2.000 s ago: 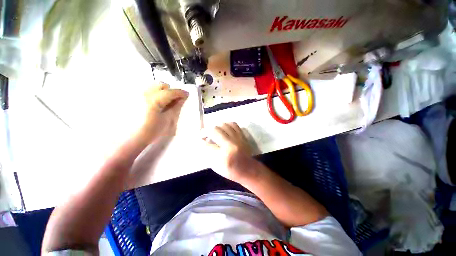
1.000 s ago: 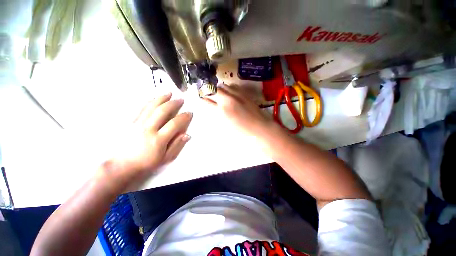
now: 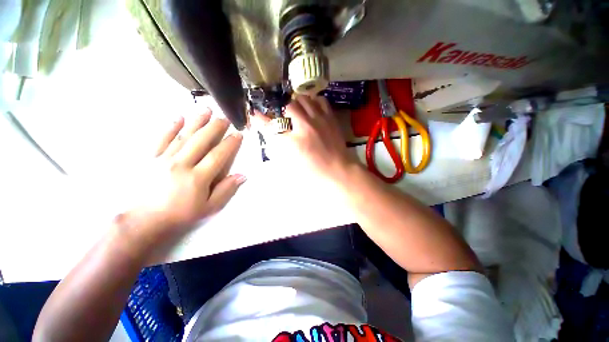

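Observation:
The sewing machine fills the top, with its ridged knob above the presser foot and needle area. My left hand lies flat, fingers spread, left of the needle; white fabric under it cannot be told apart from the glaring white table. My right hand is at the right side of the presser foot, fingers bent and close together. Its fingertips are partly hidden by the machine parts, and whether they grip cloth cannot be told.
Scissors with red and yellow loops lie on a red cloth, beside a dark box. White pieces lie at the right. Pale strips hang at the far left. A blue basket is below the table.
My right hand has moved from the table's front edge up to the presser foot. My left hand has opened flat and shifted left. The machine appears closer in view.

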